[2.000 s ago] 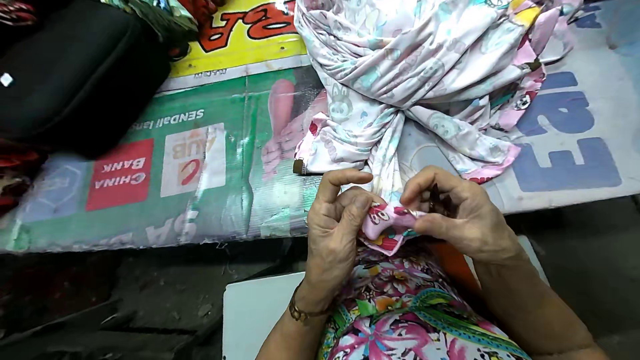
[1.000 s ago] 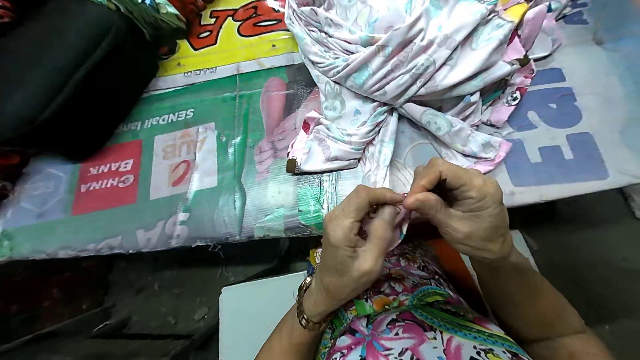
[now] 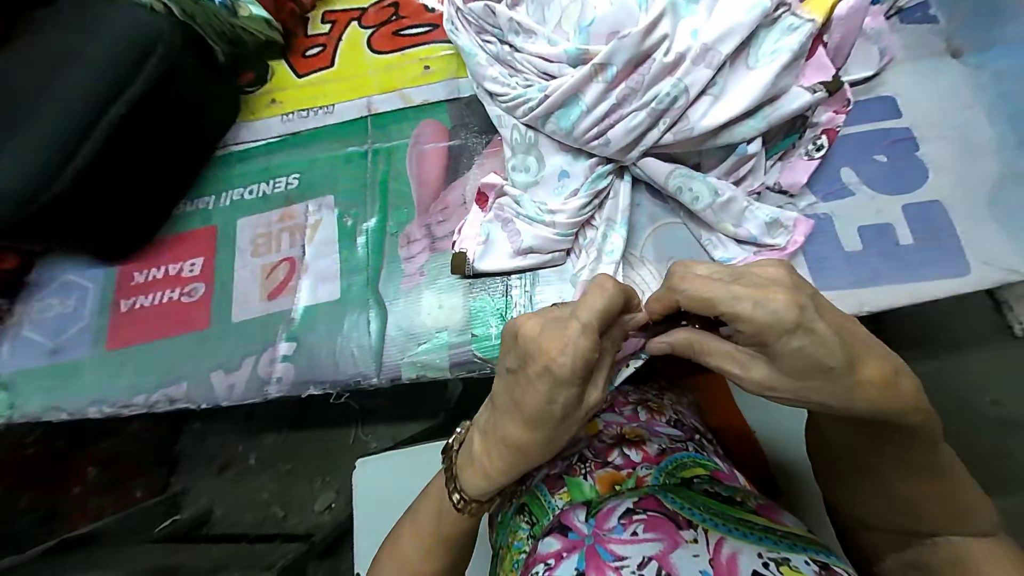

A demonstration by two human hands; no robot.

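Observation:
A bundle of pale printed fabric (image 3: 632, 88) with pink edging lies gathered on the banner-covered table, and a narrow length of it runs down toward my hands. My left hand (image 3: 556, 368) pinches a small pink part of the fabric (image 3: 630, 349) just past the table's front edge. Close against its fingertips, my right hand (image 3: 744, 328) grips the same part between thumb and forefinger; something small and dark shows inside its curled fingers, too hidden to name. Most of the held fabric is covered by my fingers. A small brown tag (image 3: 460, 263) sits at one fabric corner.
The table is covered with a printed banner (image 3: 320, 352). A black padded item (image 3: 104, 120) stands at the left, with green patterned cloth (image 3: 228, 28) behind it. Flower-printed cloth (image 3: 608, 528) covers my lap, above a white seat-like surface (image 3: 400, 488).
Two seconds ago the pink printed fabric end showed spread between my hands; now my fingers cover most of it. My left hand has turned so that its back faces up.

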